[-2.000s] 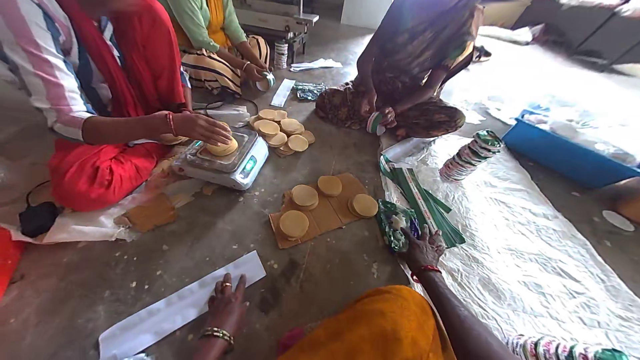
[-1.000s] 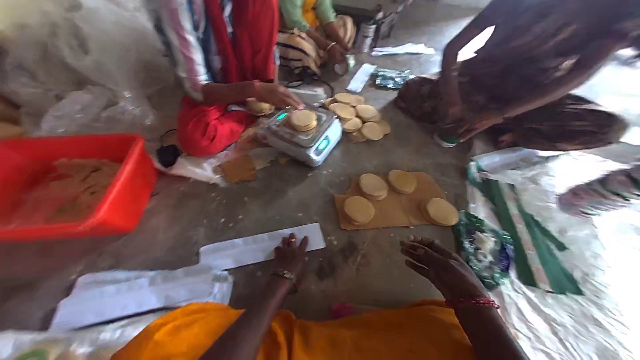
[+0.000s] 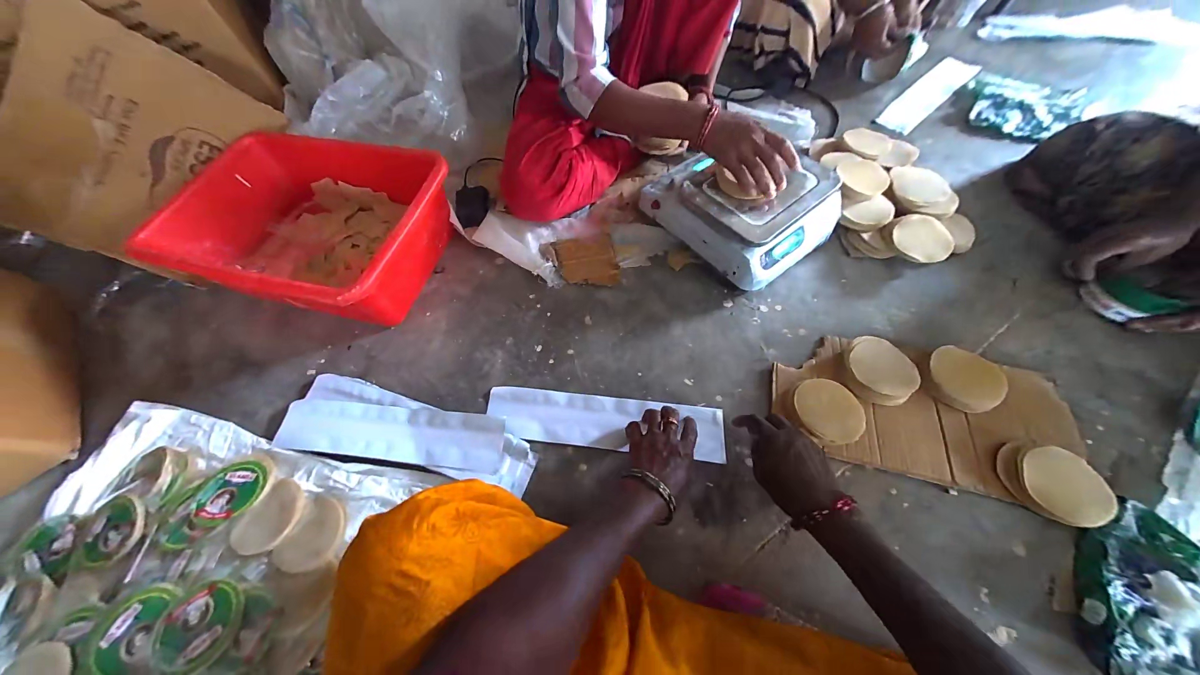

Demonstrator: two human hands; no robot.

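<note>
My left hand (image 3: 662, 448) rests with its fingers on the right part of a white paper strip (image 3: 562, 417) lying on the floor. Just right of the strip's end, my right hand (image 3: 787, 464) is low over the floor, its forefinger stretched out and nothing seen in it. Beside it lies a flat piece of brown cardboard (image 3: 905, 445) bearing several small stacks of thin round discs (image 3: 830, 411). More white strips (image 3: 398, 433) overlap at the left. Whether my left fingers pinch the strip or only press on it cannot be told.
A person's hand (image 3: 750, 159) touches discs on a digital scale (image 3: 750, 220). Stacked discs (image 3: 923, 237) lie beside it. A red plastic tub (image 3: 394, 272) holds broken pieces. Packed discs with green labels (image 3: 230, 489) lie at lower left, crumpled green-and-clear plastic (image 3: 1139, 581) at lower right.
The view has swung left. My right hand was on the green plastic two seconds ago; now it is beside the white strip. My left hand stays on the strip.
</note>
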